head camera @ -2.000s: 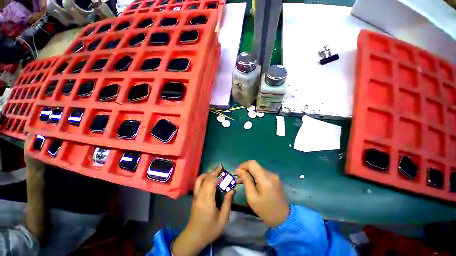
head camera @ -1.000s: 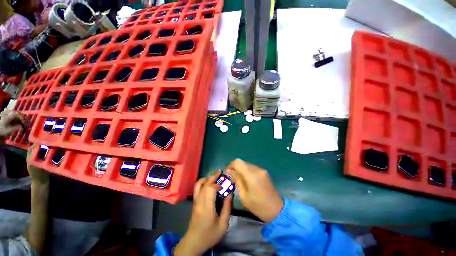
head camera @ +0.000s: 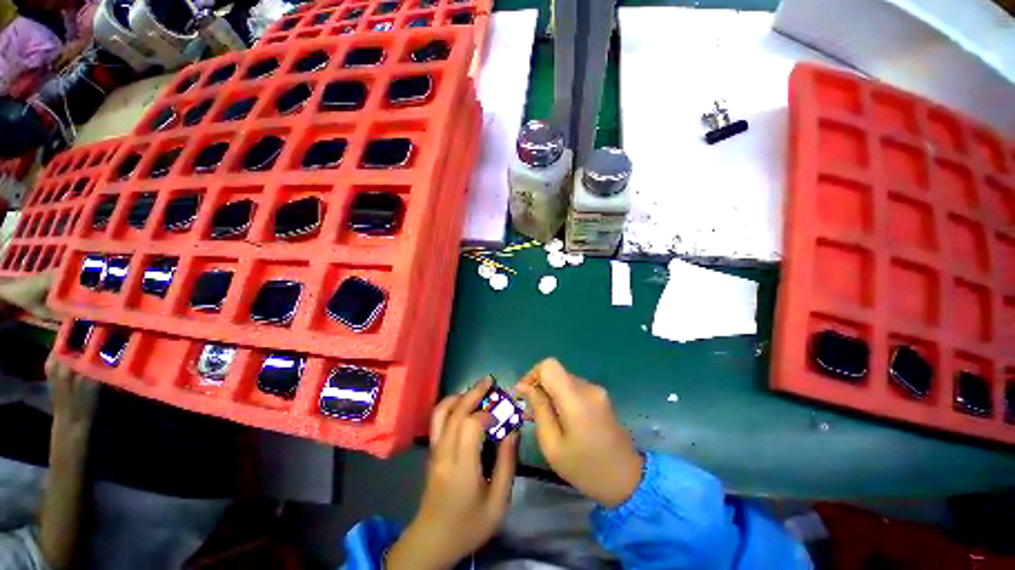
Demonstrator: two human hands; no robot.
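Note:
A small watch body (head camera: 503, 413) with a dark rim and bright reflections on its glossy face is held over the bench's front edge. My left hand (head camera: 462, 468) grips it between thumb and fingers from the left. My right hand (head camera: 579, 429) is at its right edge, thumb and index finger pinched together. Whether the right fingertips hold a small part or only touch the watch is too small to tell. Both hands are bare, with blue sleeves.
A stacked red foam tray (head camera: 406, 278) holding watch bodies stands left; another red tray (head camera: 782, 278) is right. Two bottles (head camera: 540, 184) stand by a grey post (head camera: 581, 78). White discs (head camera: 548, 285), thin sticks, a white paper piece (head camera: 705, 301) and a binder clip lie behind. Another person's arm (head camera: 69, 445) is far left.
My right hand has shifted slightly at the watch's right edge, while my left hand keeps its grip. The other person's hands at the far left have moved. The camera view has shifted slightly.

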